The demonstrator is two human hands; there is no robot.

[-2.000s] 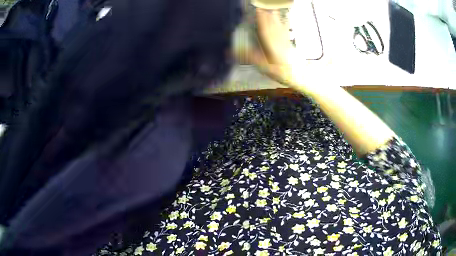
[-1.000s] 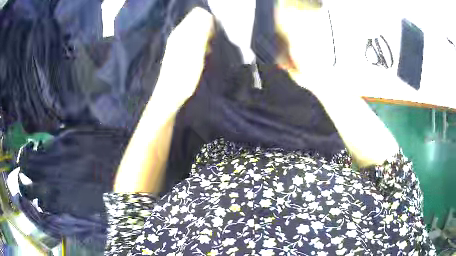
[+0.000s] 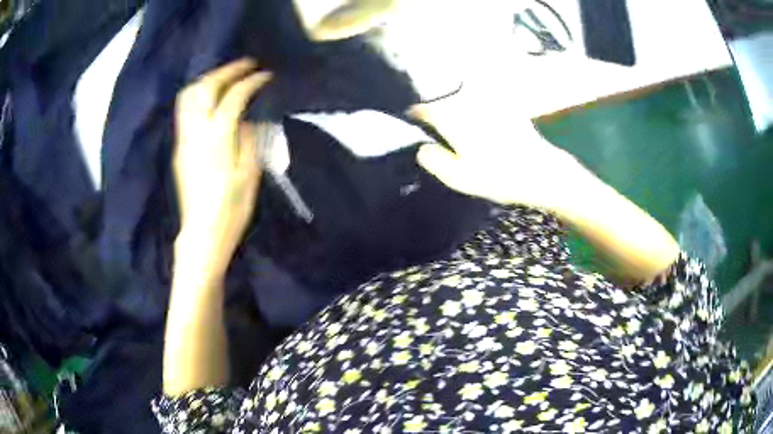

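Note:
A navy garment (image 3: pixel 339 195) lies over my lap and the table's front edge. A white piece, probably a shoulder pad (image 3: pixel 369 133), shows on it between my hands. A narrow whitish strip (image 3: pixel 290 193) hangs beside my left hand. My left hand (image 3: pixel 212 144) has its fingers curled over the dark cloth at the strip's upper end. My right hand (image 3: pixel 483 148) holds the cloth edge at the white piece's right end between thumb and fingers. Both hands are slightly blurred and overexposed.
A cream-rimmed white cylinder (image 3: pixel 352 19) is at the top edge. Black scissors (image 3: pixel 542 32) and a dark phone (image 3: pixel 608 30) lie on the white table (image 3: pixel 678 42). More navy cloth (image 3: pixel 42 169) with a white piece (image 3: pixel 106 93) is at left. The floor (image 3: pixel 631 169) is green.
The view has shifted, so the scissors and phone sit higher. My left hand came into view and now lies lower and further left. The garment is spread across my lap, with the white piece lying sideways.

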